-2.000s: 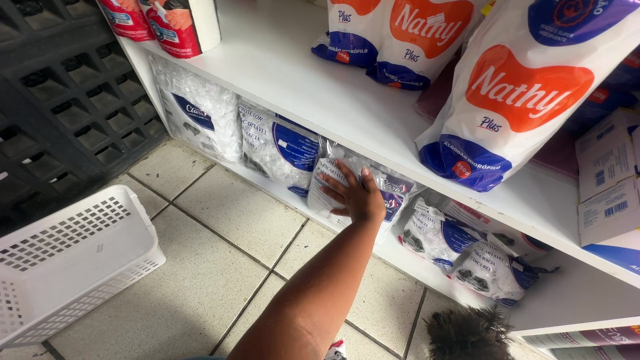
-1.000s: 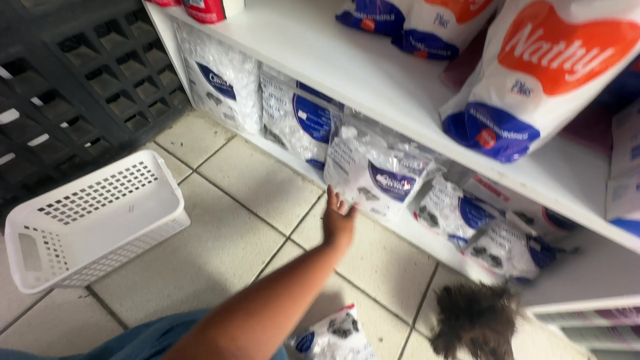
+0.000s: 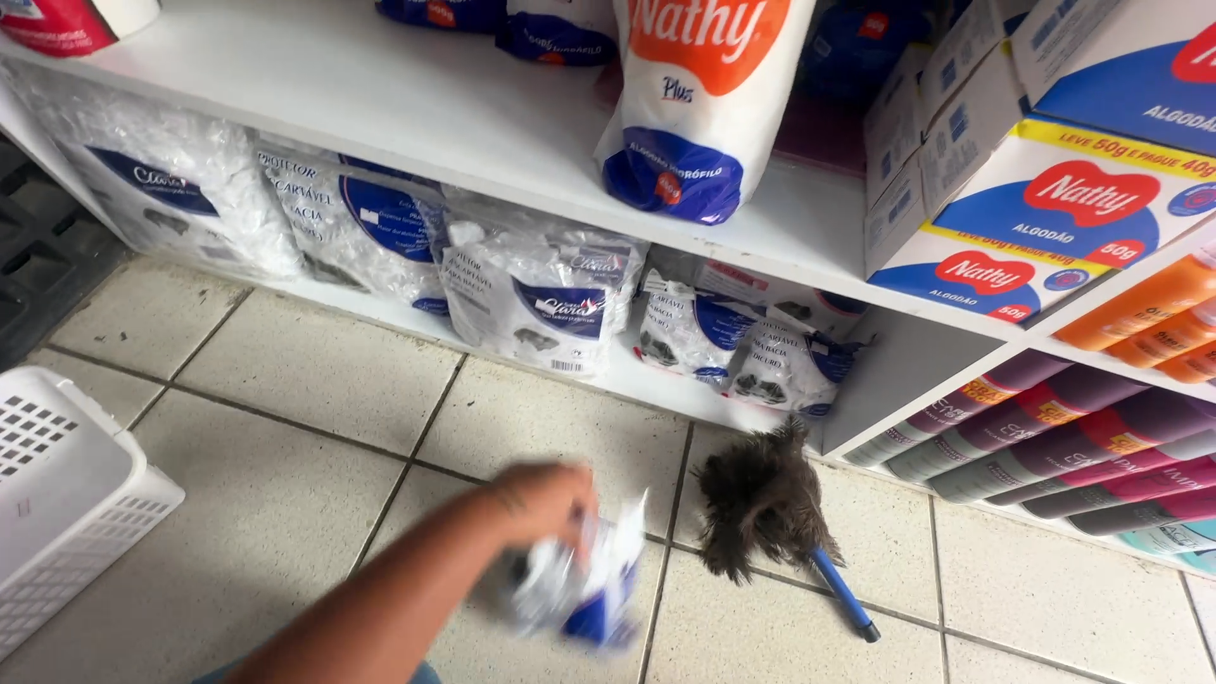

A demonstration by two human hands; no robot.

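One forearm reaches in from the bottom edge. I take it for my right arm, and my right hand (image 3: pixel 546 503) grips a small plastic packet (image 3: pixel 594 579), white and dark blue, above the floor tiles; both are blurred. Along the bottom shelf stand clear plastic packs of disposable basin liners, among them a bulky pack (image 3: pixel 551 304) in the middle. Smaller packets (image 3: pixel 698 328) lean to its right. On the tiles, right of my hand, lies a dark feather duster (image 3: pixel 769 503) with a blue handle. My left hand is out of view.
A white perforated plastic basket (image 3: pixel 85 503) sits on the floor at the left, near a black plastic crate (image 3: pixel 47 247). Above, a white shelf (image 3: pixel 361 104) holds a large cotton bag (image 3: pixel 703 104) and cotton boxes (image 3: pixel 1064 204). Spray cans (image 3: pixel 1035 427) lie at the lower right.
My right hand has left the middle pack on the bottom shelf and is now closed on a small packet, which lay on the floor one second ago. The view has shifted right.
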